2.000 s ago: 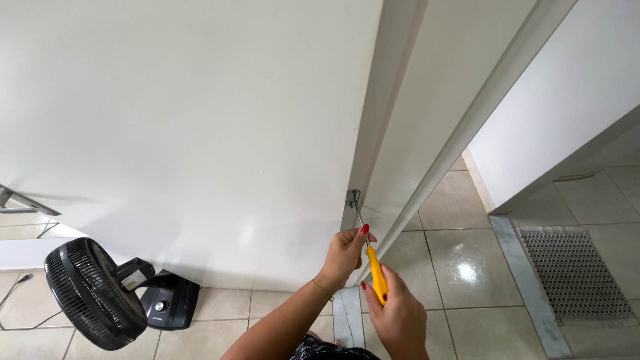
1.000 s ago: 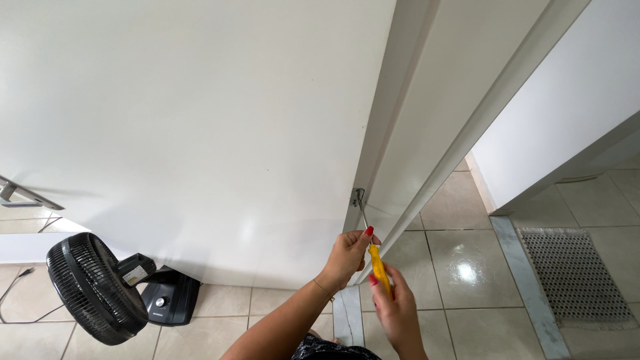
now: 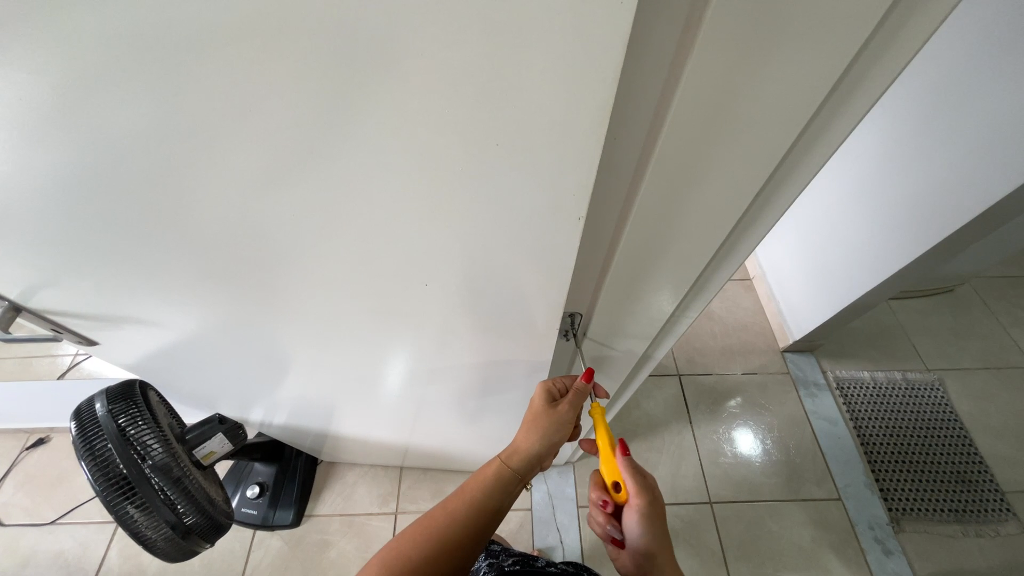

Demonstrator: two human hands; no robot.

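A screwdriver with a yellow handle (image 3: 607,452) slants up to a metal hinge (image 3: 570,326) on the edge of a white door (image 3: 384,240). My right hand (image 3: 628,512) grips the handle from below. Just above it, my left hand (image 3: 558,416) pinches the metal shaft between thumb and finger. The tip of the shaft is at the hinge's screws; whether it sits in a screw head is too small to tell. Beside the hinge runs the white door frame (image 3: 720,200).
A black fan (image 3: 152,472) stands on the tiled floor at the lower left, its cord lying nearby. A metal door handle (image 3: 40,324) juts at the far left. A woven mat (image 3: 920,448) lies beyond a stone threshold strip (image 3: 840,456) at right.
My right hand has shifted its grip on the yellow handle, which has turned slightly. My left hand stays at the shaft.
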